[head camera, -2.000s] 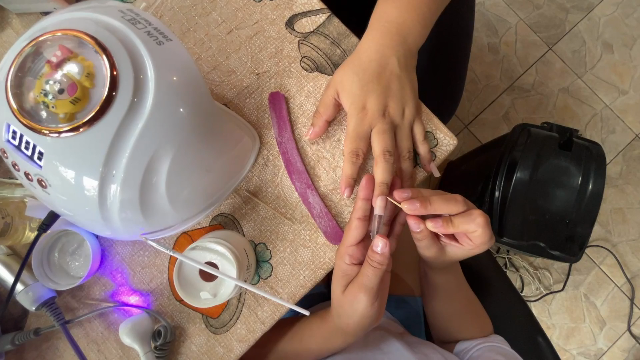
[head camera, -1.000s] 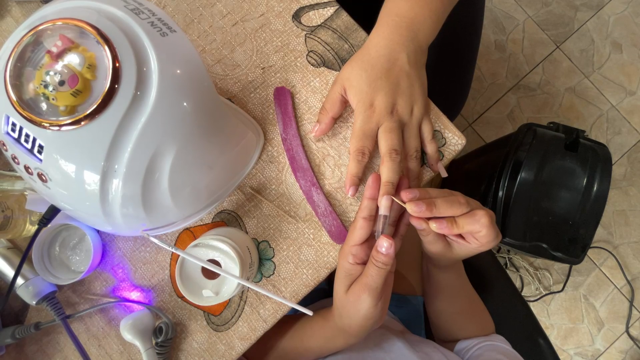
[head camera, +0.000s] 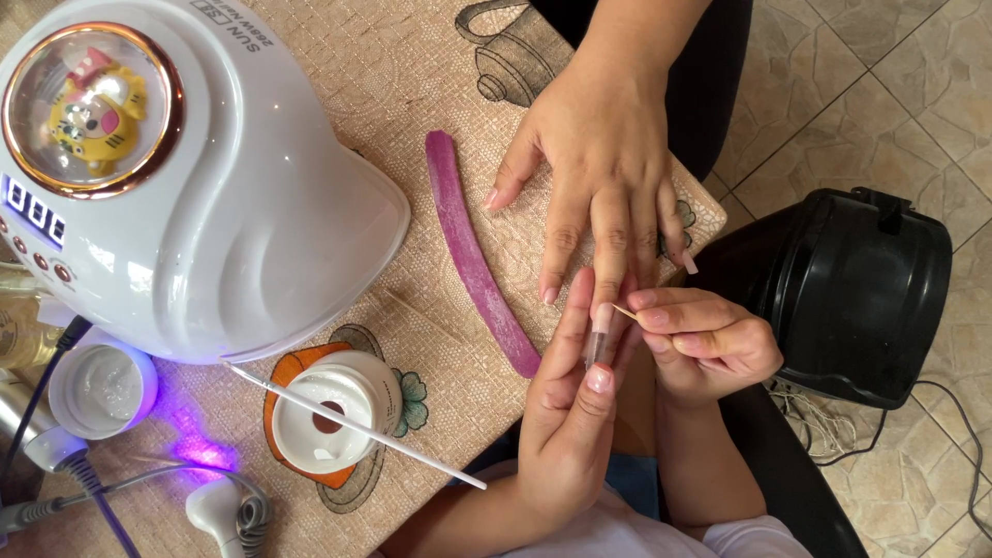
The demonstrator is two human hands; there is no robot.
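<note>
Below the table's corner, my left hand (head camera: 573,411) holds a finger of another person's hand (head camera: 612,155), thumb near a clear nail form (head camera: 597,349) on that finger's nail. Between the fingertips of my right hand (head camera: 705,337) is a thin wooden stick (head camera: 625,311), its tip at the side of the same nail near the cuticle. The other person's hand lies palm down with fingers spread. A curved purple nail file (head camera: 473,256) rests on the cloth to its left.
A white nail lamp (head camera: 263,170) stands at left. Near it are a white jar (head camera: 333,411) with a thin white brush handle (head camera: 356,426) across it, an open tub of clear gel (head camera: 105,391) and cables (head camera: 101,496). A black case-like object (head camera: 860,302) is at right, above the tiled floor.
</note>
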